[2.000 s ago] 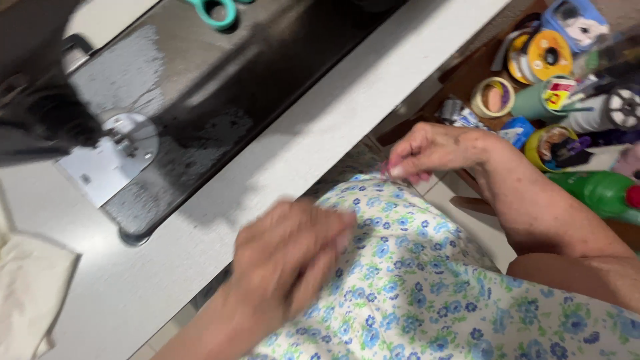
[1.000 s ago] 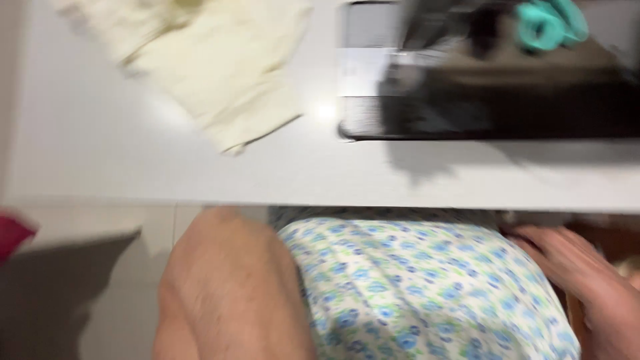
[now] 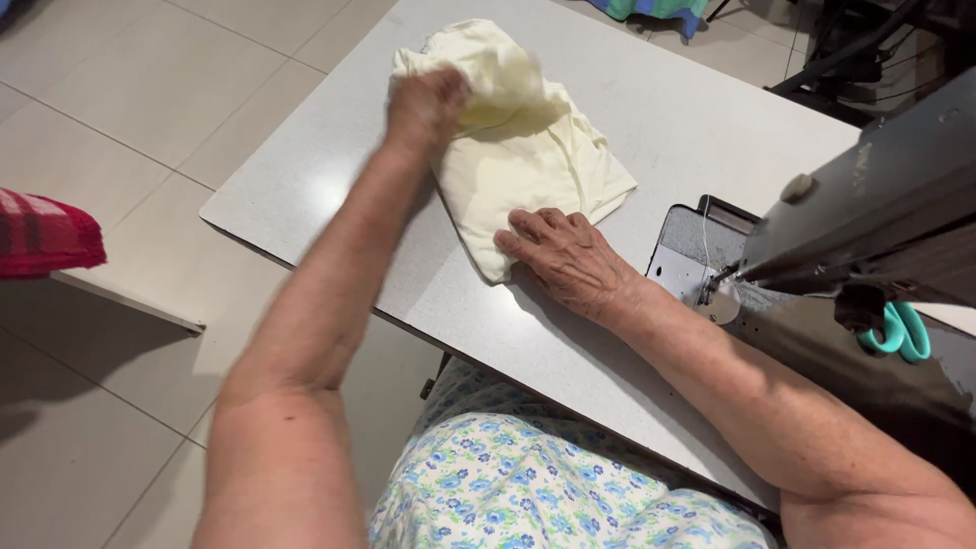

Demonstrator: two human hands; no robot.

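Note:
A pale yellow cloth [image 3: 518, 168] lies in folds on the white table [image 3: 305, 183]. My left hand [image 3: 427, 107] has its fingers curled at the cloth's upper left, lifting a blurred fold of it. Across the lower end of the cloth rests my right hand [image 3: 572, 259], fingers bent and touching it, its thumb side near the corner. To the right of my right hand stands a sewing machine [image 3: 877, 198] with a metal needle plate [image 3: 686, 282] and white thread at its needle.
Teal-handled scissors [image 3: 896, 332] lie on the machine bed, partly behind the machine. Floral fabric [image 3: 526, 480] covers my lap below the table edge. A red plaid cloth [image 3: 46, 236] is at far left, over a pale board. Dark metal framework [image 3: 846, 53] stands beyond the table at upper right.
My hands have moved from the floral fabric at my lap to the yellow cloth on the table. One fold of that cloth is now raised. The view has swung left.

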